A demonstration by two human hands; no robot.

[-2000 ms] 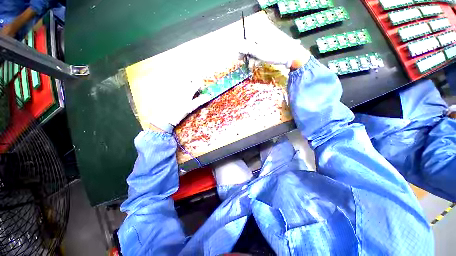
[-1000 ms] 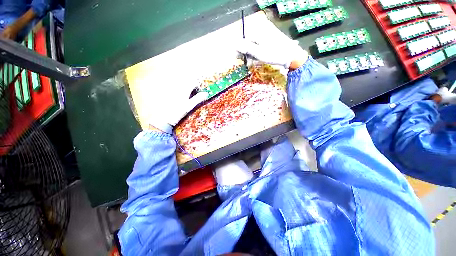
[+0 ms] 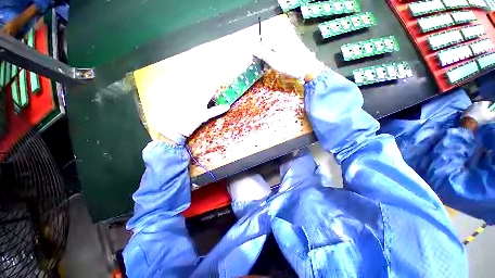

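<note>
A green circuit board strip (image 3: 239, 86) is held tilted above the tan work pad (image 3: 163, 70), its right end higher. My left hand (image 3: 191, 117), in a white glove, grips its lower left end. My gloved right hand (image 3: 285, 57) is at its upper right end and holds a thin dark stick (image 3: 260, 30) that points up past the fingers; its tip by the board is hidden. Reddish-brown debris (image 3: 244, 122) covers the near half of the pad.
Several green-white boards (image 3: 370, 48) lie in a row right of the pad. A red tray (image 3: 415, 27) with boards is farther right. A metal arm (image 3: 38, 57) and black fan (image 3: 32, 201) are at left. A neighbour's blue sleeve and gloved hand (image 3: 480, 112) show at right.
The board's right end has swung upward, so the strip is tilted more steeply. The neighbour's gloved hand at right now shows more. My right hand has shifted slightly left.
</note>
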